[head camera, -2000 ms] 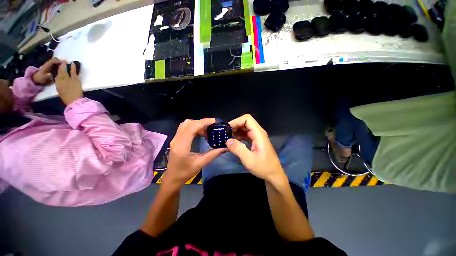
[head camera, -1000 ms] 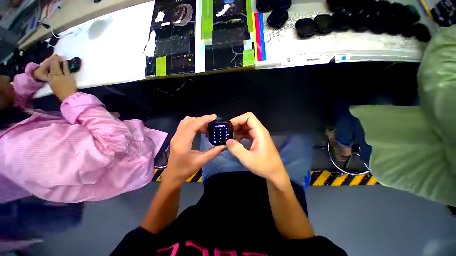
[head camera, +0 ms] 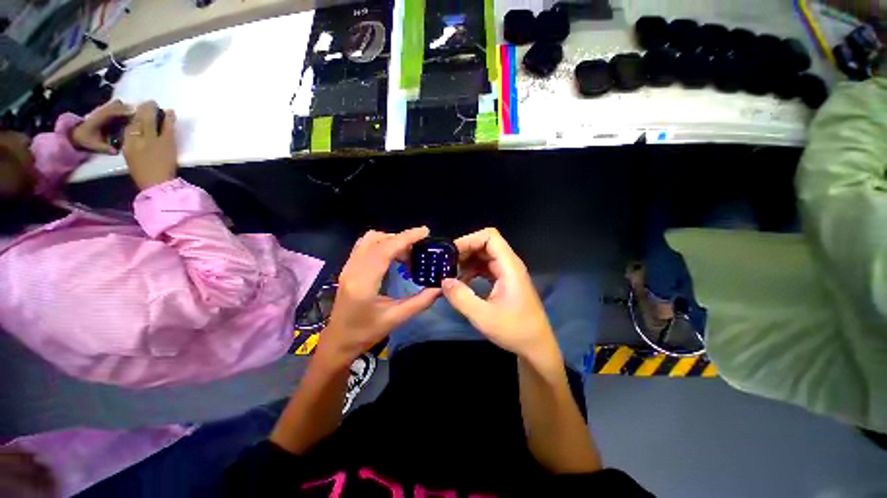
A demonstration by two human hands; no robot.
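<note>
A black smartwatch unit [head camera: 434, 263] without a strap is held above my lap, its lit screen facing me with rows of small white and purple marks. My left hand [head camera: 370, 292] grips its left side between thumb and fingers. My right hand [head camera: 501, 292] holds its right side, the thumb at the lower right edge of the screen. The back of the unit is hidden.
The white bench [head camera: 574, 122] runs across the top, with black work mats [head camera: 350, 92], a colour-striped strip [head camera: 509, 88] and rows of black units [head camera: 725, 66]. A person in pink [head camera: 175, 292] sits left, one in pale green [head camera: 778, 302] right.
The view has shifted slightly. The unit stays between both hands with its screen lit. A shoe and another pink sleeve now show at lower left.
</note>
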